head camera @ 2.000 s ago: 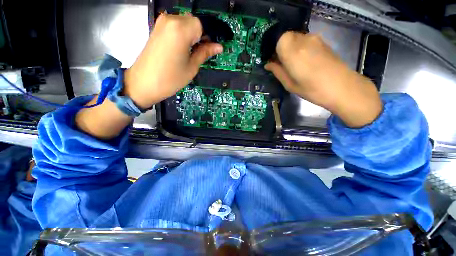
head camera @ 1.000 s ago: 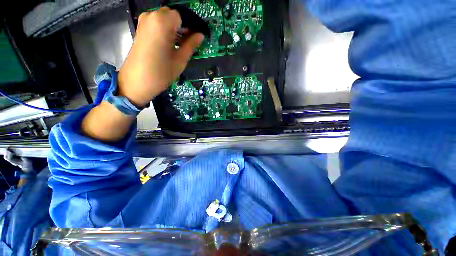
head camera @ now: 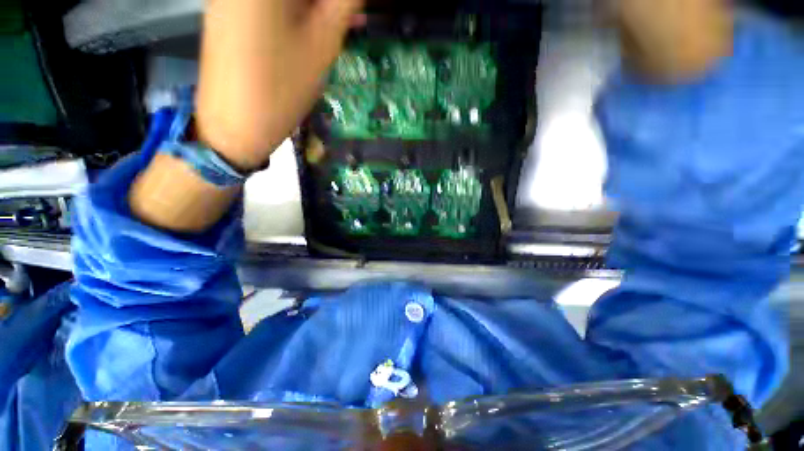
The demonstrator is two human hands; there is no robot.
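The black carrier [head camera: 405,153] lies on the conveyor in front of me and holds green circuit boards in two rows of three. The picture is blurred. The lower row of boards [head camera: 406,201] and the upper row [head camera: 407,88] both show. My left hand [head camera: 273,66] is over the carrier's upper left side, cut off by the top edge, with its fingertips mostly out of the picture. My right hand [head camera: 674,35] is at the top right, beyond the carrier's right side, blurred and cut off by the top edge. Whether either hand holds anything cannot be seen.
The conveyor's near rail [head camera: 397,275] runs between my body and the carrier. Steel bed [head camera: 569,132] shows right of the carrier. A blue wrist strap [head camera: 204,160] is on my left wrist. A dark green surface [head camera: 28,79] is at the upper left. Clear glasses cross the bottom.
My right hand has come back into view at the top right. My left hand has moved up to the picture's top edge. The carrier appears slightly lower and farther right as the view shifted.
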